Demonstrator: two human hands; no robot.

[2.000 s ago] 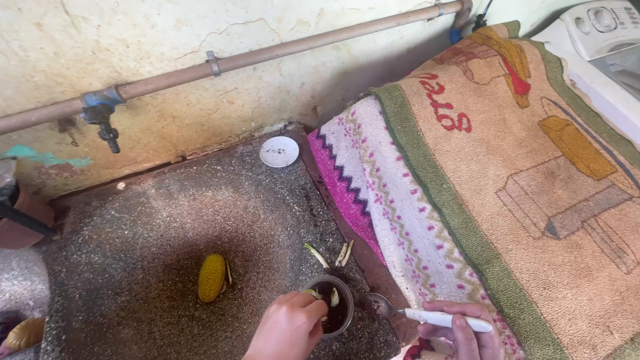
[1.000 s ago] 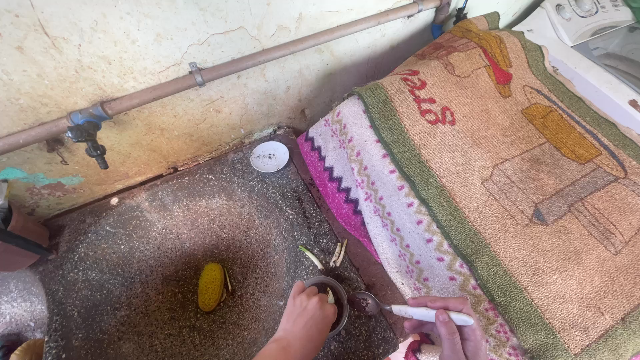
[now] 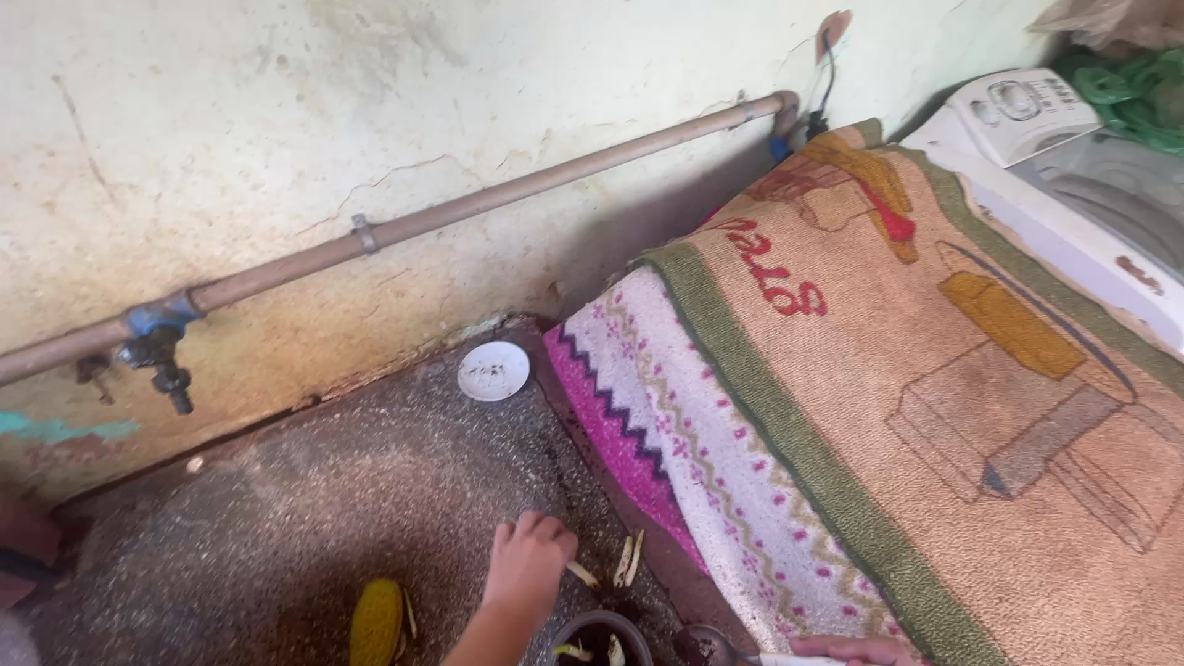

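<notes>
My left hand is over the speckled stone sink, its fingers on one end of a pale plant stalk. Two similar stalks lie just right of it. Below, a small pot holds dark soil with pale cuttings standing in it. My right hand, partly cut off by the lower edge, holds a spoon with a white handle; its soiled metal bowl rests near the pot.
A yellow sponge lies in the stone basin. A white saucer with dark specks sits in the back corner. A black tap hangs from the wall pipe. Patterned mats drape at right beside a washing machine.
My left hand has moved from inside the pot to the stalks lying behind it. My right hand still holds the spoon. The view has shifted upward.
</notes>
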